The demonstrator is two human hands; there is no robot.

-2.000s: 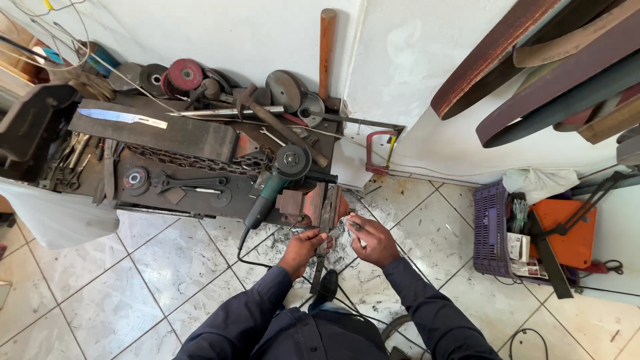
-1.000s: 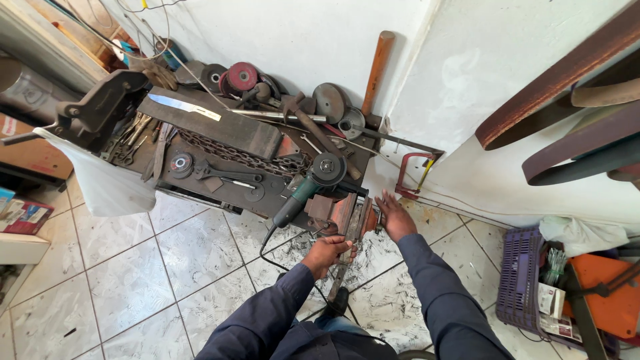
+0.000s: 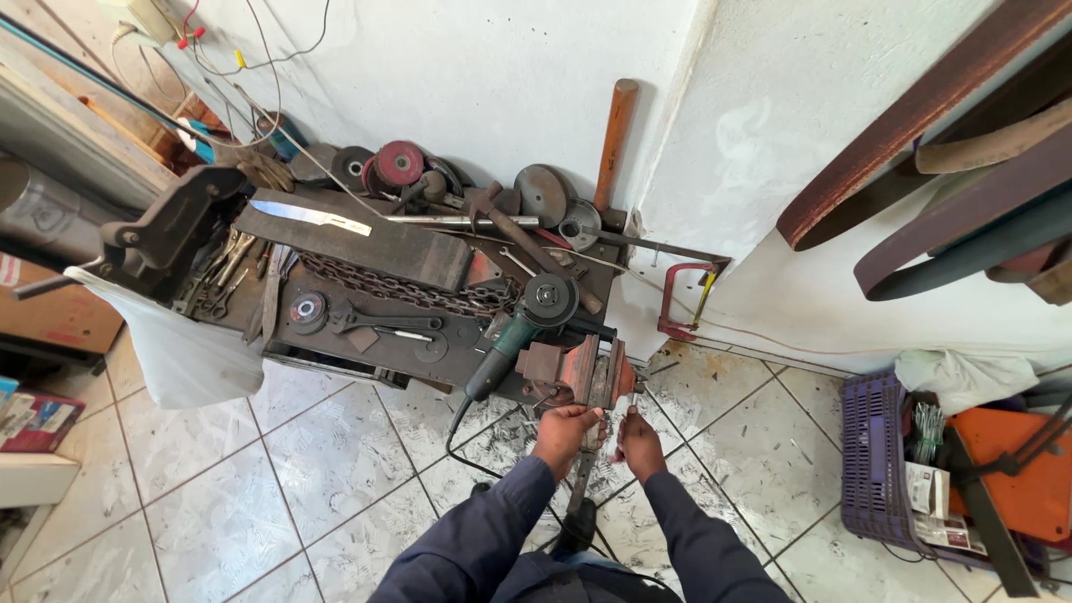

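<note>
A red bench vise (image 3: pixel 578 373) sits at the bench's right end. Just below its jaws, my left hand (image 3: pixel 565 440) closes thumb and fingers on a flat metal piece (image 3: pixel 580 484), which runs down toward my shoe. My right hand (image 3: pixel 638 444) is beside it, fingers curled near the vise's lower right side; whether it grips anything is too small to tell. A green angle grinder (image 3: pixel 512 339) lies left of the vise, its disc (image 3: pixel 548 299) up. Farther back, a bright knife blank (image 3: pixel 310 215) rests on a thick dark metal block (image 3: pixel 360 243).
On the bench (image 3: pixel 452 360) lie a chain (image 3: pixel 377 283), a hammer (image 3: pixel 515 243), a wrench (image 3: pixel 377 320) and grinding discs (image 3: pixel 399 162). A red hacksaw (image 3: pixel 670 306) hangs right of the vise. Sanding belts (image 3: pixel 888 134) hang upper right, above a purple crate (image 3: pixel 875 461). The grinder's cord (image 3: pixel 452 444) trails over the floor.
My right hand was spread beside the vise a second ago; now it is lower with its fingers curled. My left hand remains just below the vise jaws. The view has shifted somewhat.
</note>
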